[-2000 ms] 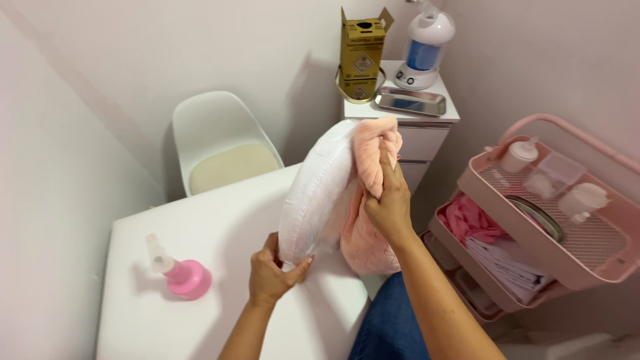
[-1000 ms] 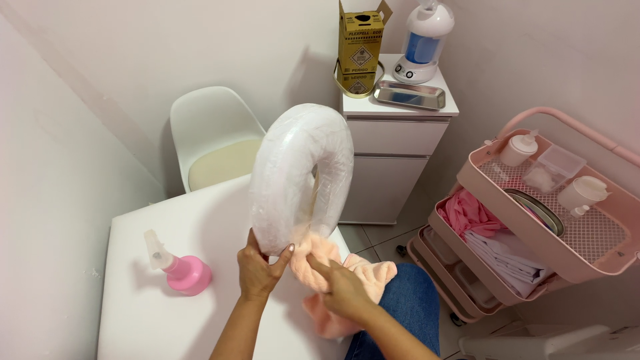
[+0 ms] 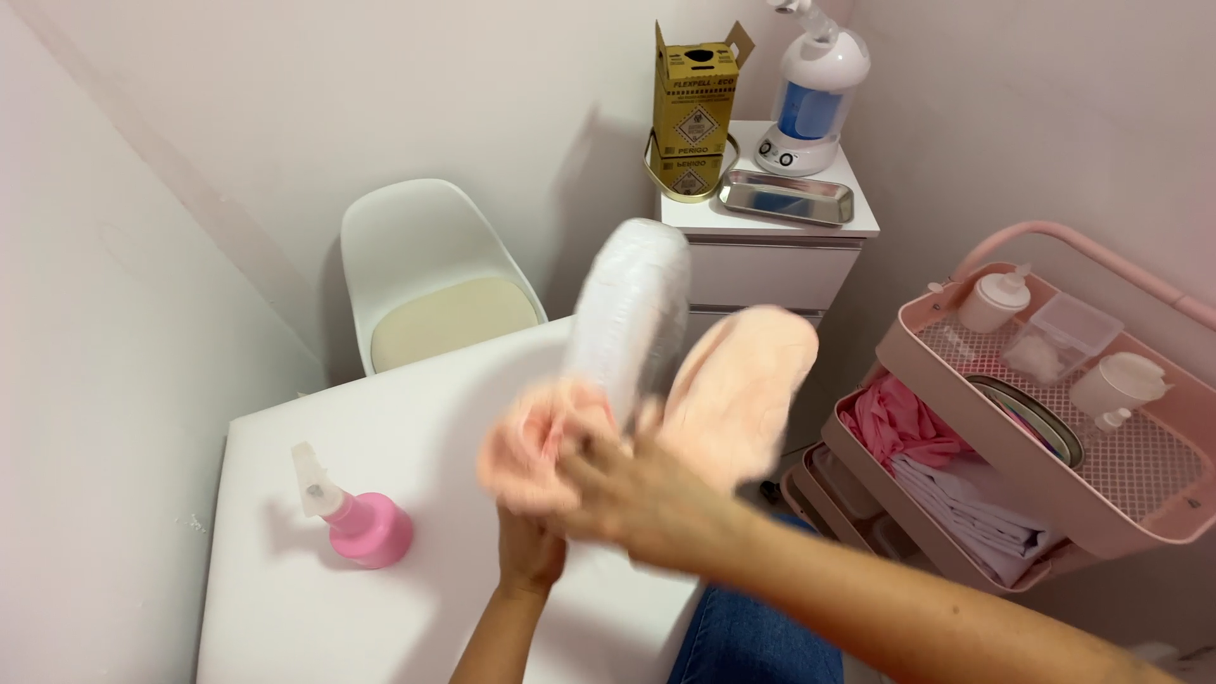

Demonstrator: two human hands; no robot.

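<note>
A white, plastic-covered ring-shaped cushion (image 3: 632, 294) stands tilted up above the white padded table (image 3: 427, 456). A peach plush cloth (image 3: 746, 389) is bunched around its lower end, and a long flap of it spreads to the right. Beneath the bunched part is my left hand (image 3: 532, 551), its fingers mostly hidden by the cloth; it supports the cushion's lower end. My right hand (image 3: 627, 494), blurred by motion, lies over the cloth with its fingers on the bunched part. Whether it grips the cloth is unclear. To the left stands a pink spray bottle (image 3: 372, 530) with a clear nozzle.
A white chair (image 3: 418, 237) stands behind the table. The white drawer cabinet (image 3: 769, 275) holds a yellow sharps box (image 3: 698, 104), a round mirror, a metal tray (image 3: 787, 198) and a facial steamer (image 3: 812, 104). At right is a pink trolley (image 3: 1007, 427) with bottles and folded cloths.
The cushion has turned more edge-on and sunk lower. The cloth, bunched near my right hand a second ago, now wraps the lower end with a flap flung out right. My right hand has moved up over it.
</note>
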